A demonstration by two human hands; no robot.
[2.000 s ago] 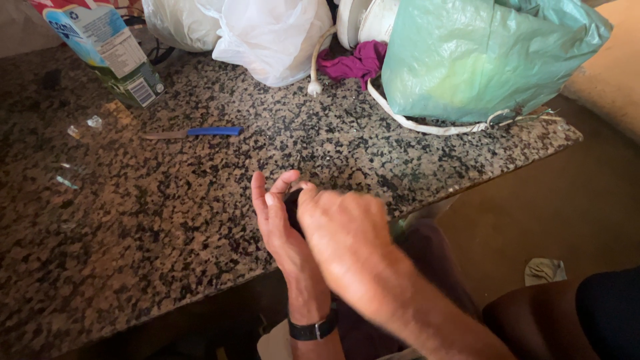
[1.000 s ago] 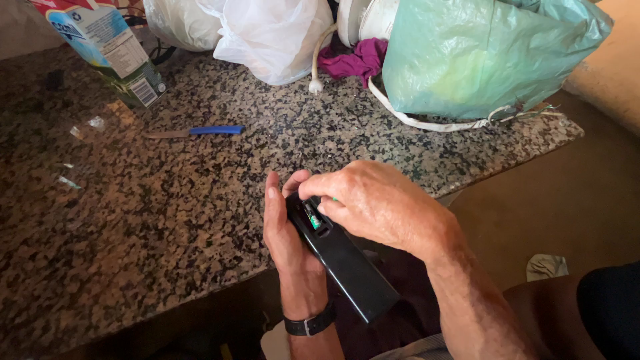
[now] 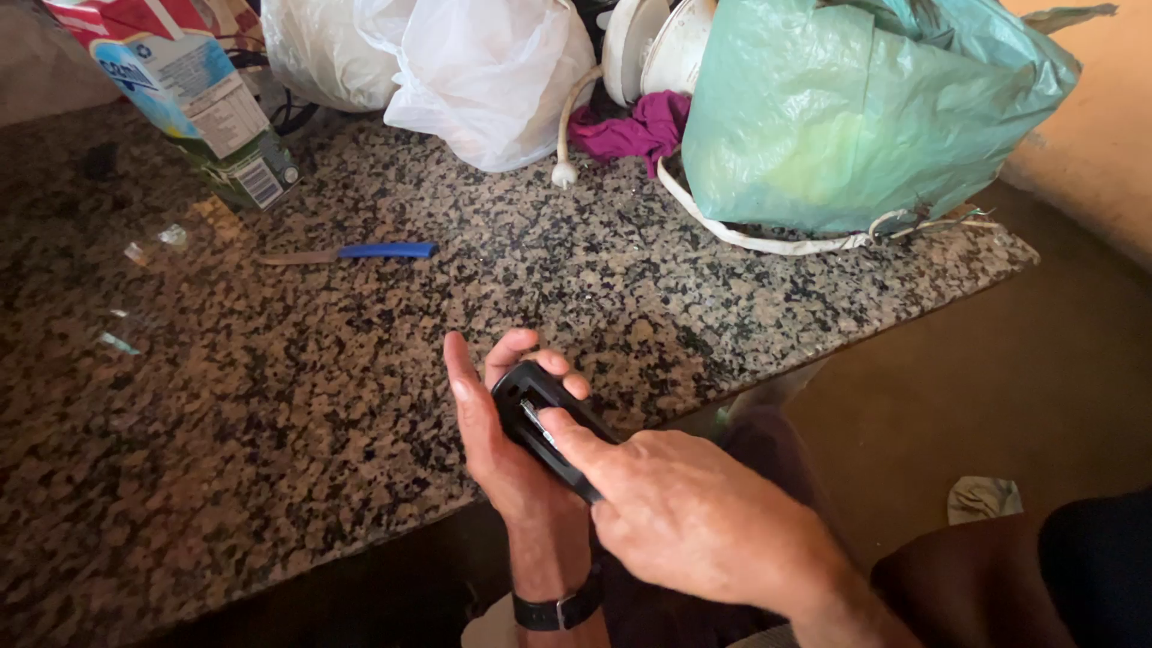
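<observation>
My left hand [image 3: 508, 450], with a black strap on its wrist, holds a black remote control [image 3: 515, 387] just off the front edge of the granite counter. The remote's battery compartment faces up, uncovered, and a battery [image 3: 537, 421] shows inside it. My right hand [image 3: 684, 513] lies over the lower part of the remote, its index fingertip touching the battery. Whether that hand also grips anything under its curled fingers is hidden. Most of the remote's lower end is behind my right hand.
On the granite counter [image 3: 297, 450] lie a blue-handled knife [image 3: 387, 250], a purple cloth [image 3: 634, 133] and a white cord [image 3: 765, 241]. Behind them stand a carton [image 3: 211, 108], white plastic bags [image 3: 490, 81] and a green plastic bag [image 3: 864, 117]. A crumpled cloth [image 3: 984, 499] is on the floor.
My right hand has moved from the compartment's upper end to lower over the remote, its index finger now extended onto the battery. The remote's lower end, visible one second ago, is now covered.
</observation>
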